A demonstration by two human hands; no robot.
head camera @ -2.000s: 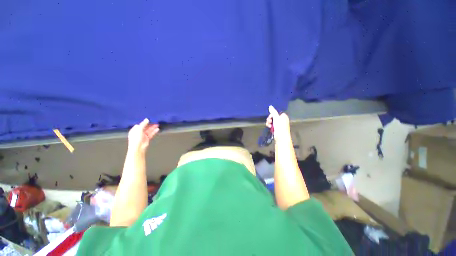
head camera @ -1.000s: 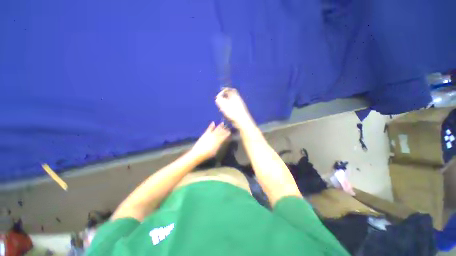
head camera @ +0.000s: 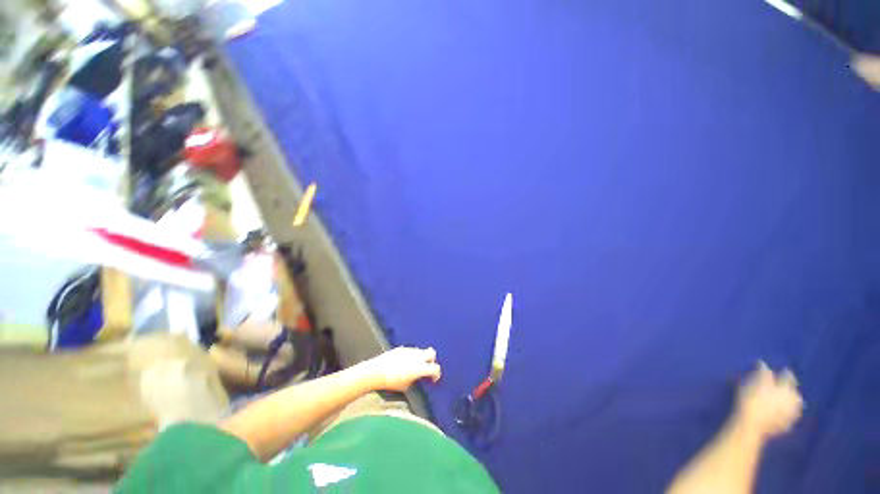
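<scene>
Blue fabric (head camera: 598, 193) covers the table. Scissors (head camera: 502, 338) with a silver blade and dark and red handles lie on the fabric near its near edge, touched by neither hand. My left hand (head camera: 410, 367) is at the near table edge, left of the scissors, fingers curled; whether it grips the fabric edge is unclear. My right hand (head camera: 772, 400) is blurred over the fabric at the lower right, fingers bent; I cannot tell whether it pinches cloth. The end of a tan-yellow stick (head camera: 305, 205) sticks out past the table edge, further left.
Another person's hand (head camera: 866, 69) is cut off at the upper right, by the far table side. A red bag (head camera: 212, 152), white plastic, a blue and black bundle and brown cardboard (head camera: 68, 405) crowd the floor on the left.
The view has turned left along the table. The scissors, earlier in my right hand, now lie on the fabric. My hands have moved far apart. Another person's hand has come into view.
</scene>
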